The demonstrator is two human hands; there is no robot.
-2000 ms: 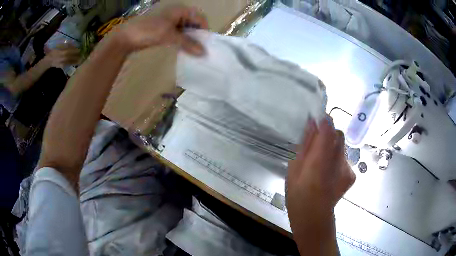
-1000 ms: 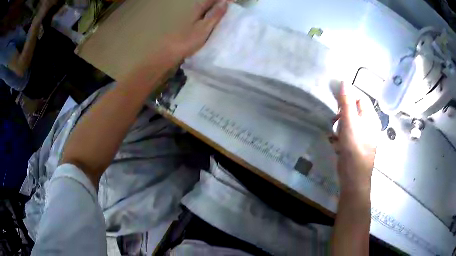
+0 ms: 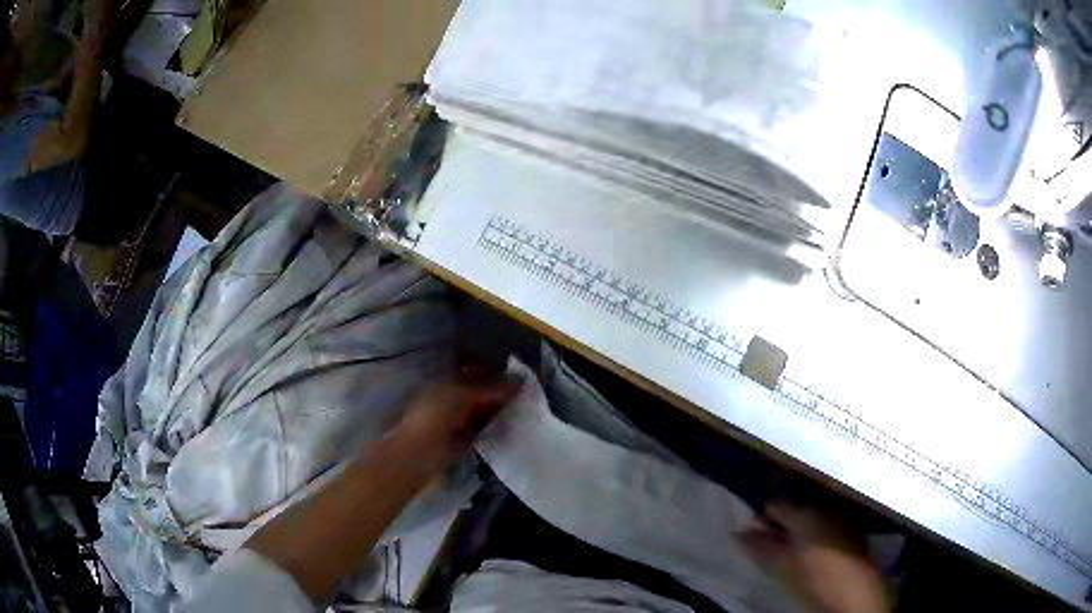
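A long pale strip of cloth (image 3: 611,479) hangs below the table's front edge. My left hand (image 3: 461,413), blurred, is closed on its upper left end. My right hand (image 3: 814,551), also blurred, is at its right end; its fingertips touch the cloth, and the grip looks closed. A stack of pale layered pieces (image 3: 647,96) lies on the white table (image 3: 647,258), left of the needle area.
A grey-white garment heap (image 3: 275,347) lies left of the table. Brown cardboard (image 3: 323,84) with shiny tape is at upper left. A ruler scale (image 3: 599,287) with a tan tab (image 3: 763,360) runs along the front edge. The oval lamp (image 3: 998,126) is upper right. A person's arm (image 3: 82,72) shows far left.
Both hands have left the stack on the table and moved down below the front edge to the pale strip. The stack now lies without hands on it.
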